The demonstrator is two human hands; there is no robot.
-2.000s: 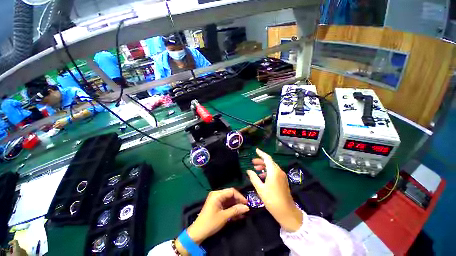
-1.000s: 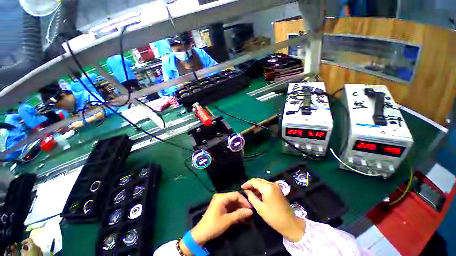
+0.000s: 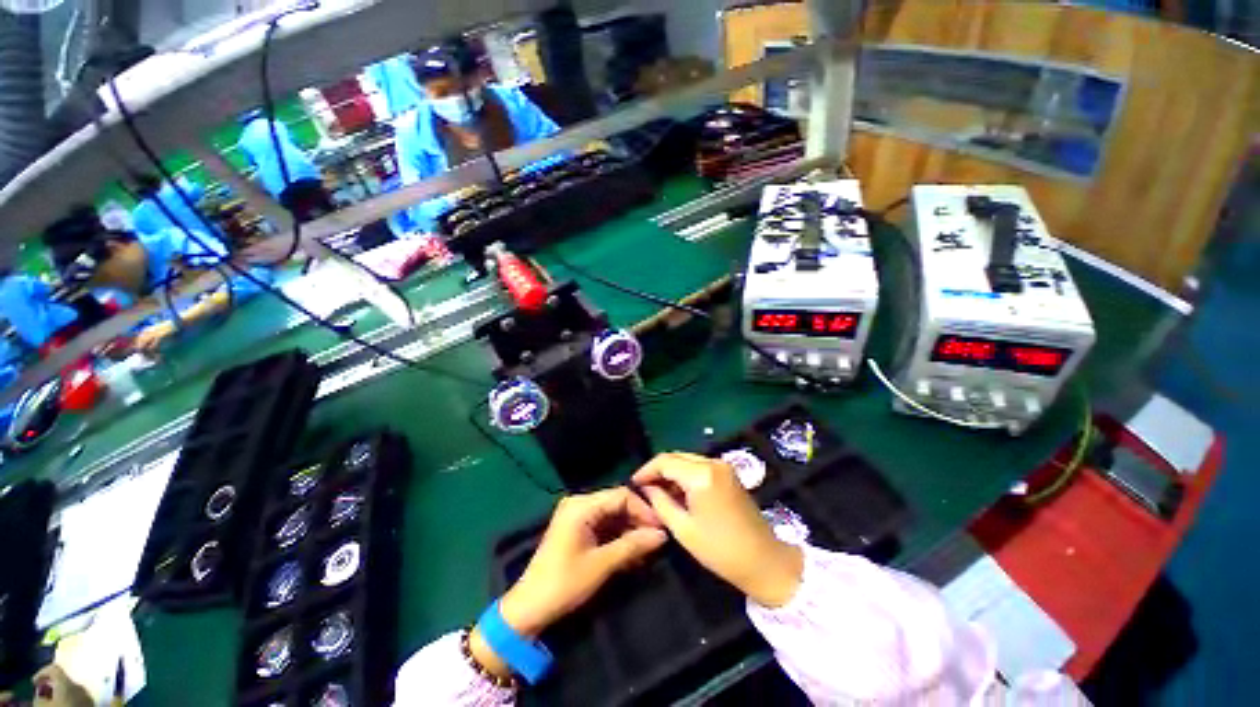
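Note:
My left hand (image 3: 574, 553), with a blue band on the wrist, and my right hand (image 3: 712, 518) meet fingertip to fingertip over the black component tray (image 3: 643, 622) in front of me. The fingers are bent; whether a small thing is between them cannot be seen. Round watch modules (image 3: 793, 439) lie in the tray's right pockets. The black test fixture (image 3: 587, 428) stands just beyond my hands, with a lit round module (image 3: 520, 406) at its upper left and another (image 3: 615, 355) at its upper right. Its red clamp handle (image 3: 520, 279) is on top.
Two white power supplies (image 3: 808, 283) with red digits stand at right. A red bin (image 3: 1105, 553) is below them. More black trays (image 3: 325, 580) with round parts lie at left, beside white paper (image 3: 111, 539). A grey rail crosses above. A masked person in blue (image 3: 463, 124) sits opposite.
My right hand has moved left from the tray's module, and my hands have come together. A bright module now shows in a tray pocket. The camera view has shifted slightly.

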